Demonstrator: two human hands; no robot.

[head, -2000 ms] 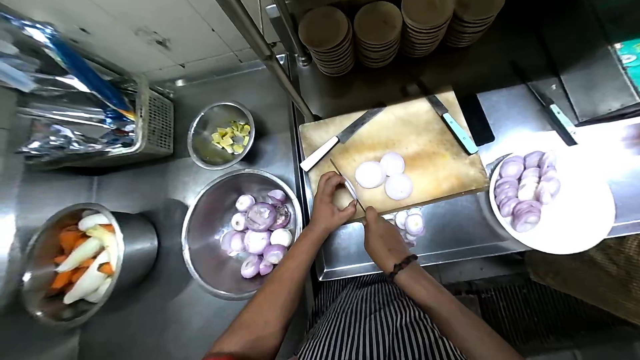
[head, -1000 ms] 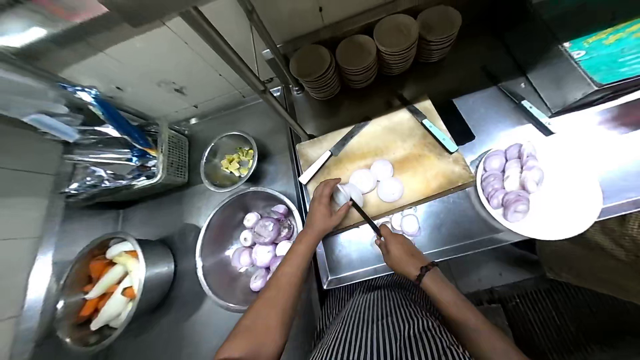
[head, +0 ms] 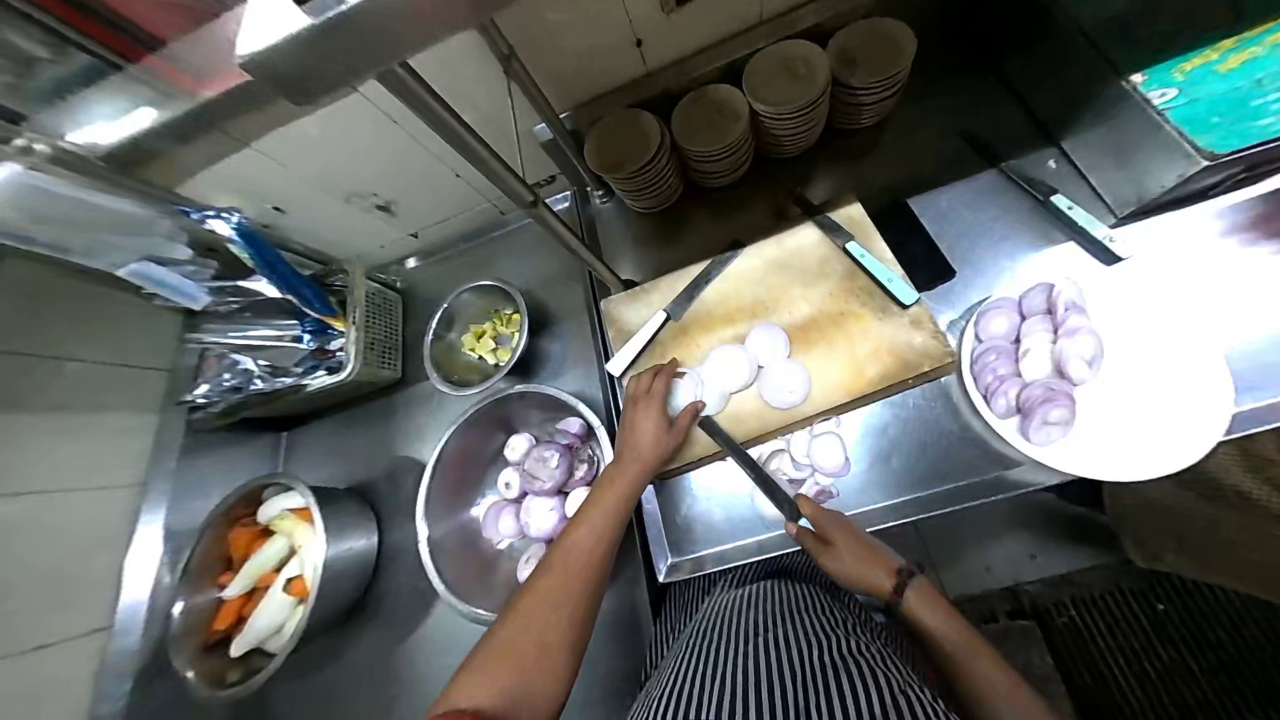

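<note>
My left hand (head: 650,415) holds a peeled onion piece (head: 684,391) near the front left corner of the wooden cutting board (head: 850,330). In my right hand (head: 845,545) is a dark knife (head: 748,467), its blade slanting up to the board's front edge, its tip beside the onion. White onion slices (head: 767,345) lie on the board right of my left hand. A white-handled knife (head: 672,312) and a light-blue-handled knife (head: 866,259) rest on the board. Onion end slices and trimmings (head: 805,458) lie on the steel counter just in front of it.
Left stand a steel bowl of peeled onions (head: 430,500), a small bowl of yellow pieces (head: 428,345), a pot of carrots and white radish-like vegetables (head: 345,560), and a plastic basket (head: 380,330). A white plate (head: 1160,400) holds sliced onions. Behind are stacked bowls (head: 622,150), a metal post (head: 480,155) and another knife (head: 1075,220).
The knife has moved from the onion in my left hand to the board's front edge, and my right hand has drawn away from my left. The view has shifted.
</note>
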